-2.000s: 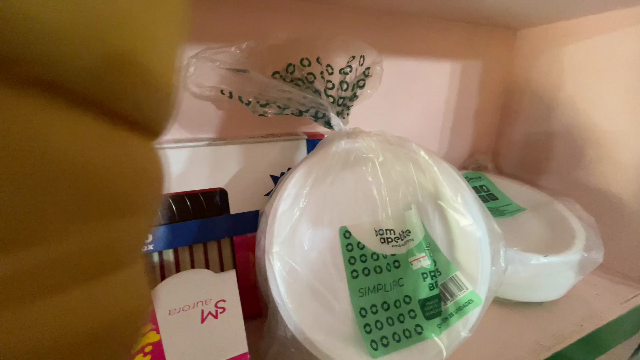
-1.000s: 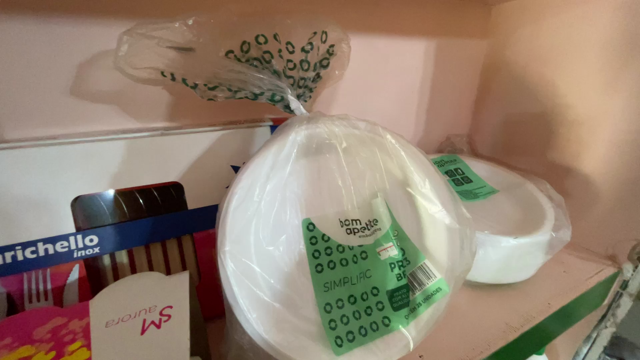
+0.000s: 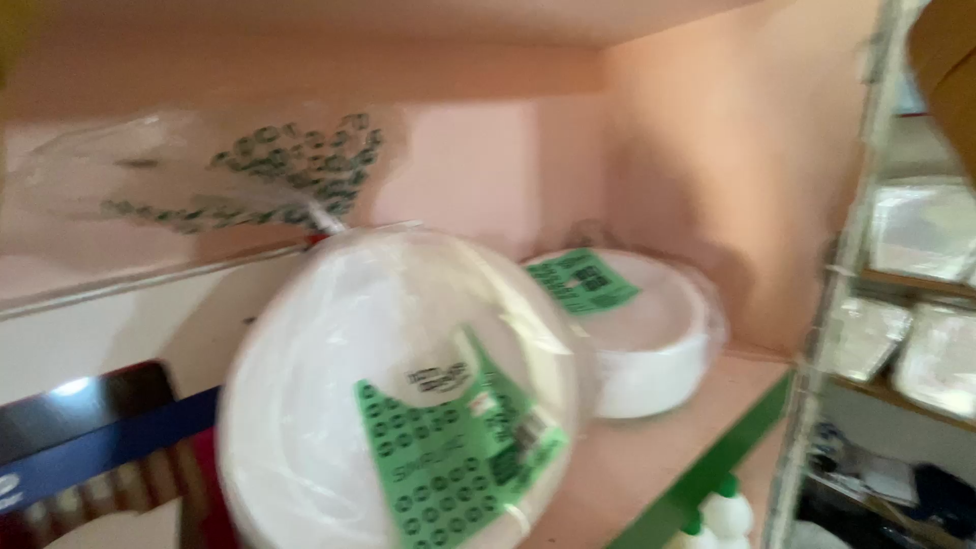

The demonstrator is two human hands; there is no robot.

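Neither of my hands shows clearly. A blurred yellow-brown shape (image 3: 945,84) cuts in at the upper right edge, and I cannot tell what it is. In front of me a clear plastic bag of white disposable plates (image 3: 305,396) leans upright, with a green printed label on its face. Its knotted top (image 3: 324,217) spreads to the left, printed with dark green rings. Behind it, to the right, a second wrapped stack of white plates (image 3: 648,381) lies flat with a green label on top.
Both packs are on a pink shelf (image 3: 610,473) with a green front edge (image 3: 709,457). A boxed cutlery set (image 3: 114,427) stands at the left. White bottles with green caps (image 3: 728,511) are below the edge. At right, beyond a pale upright post (image 3: 831,305), other shelves hold wrapped packages (image 3: 923,229).
The view has swung to the right and blurred, bringing in the post and the shelves beyond. The large yellow shape at the left two seconds ago has mostly left the picture.
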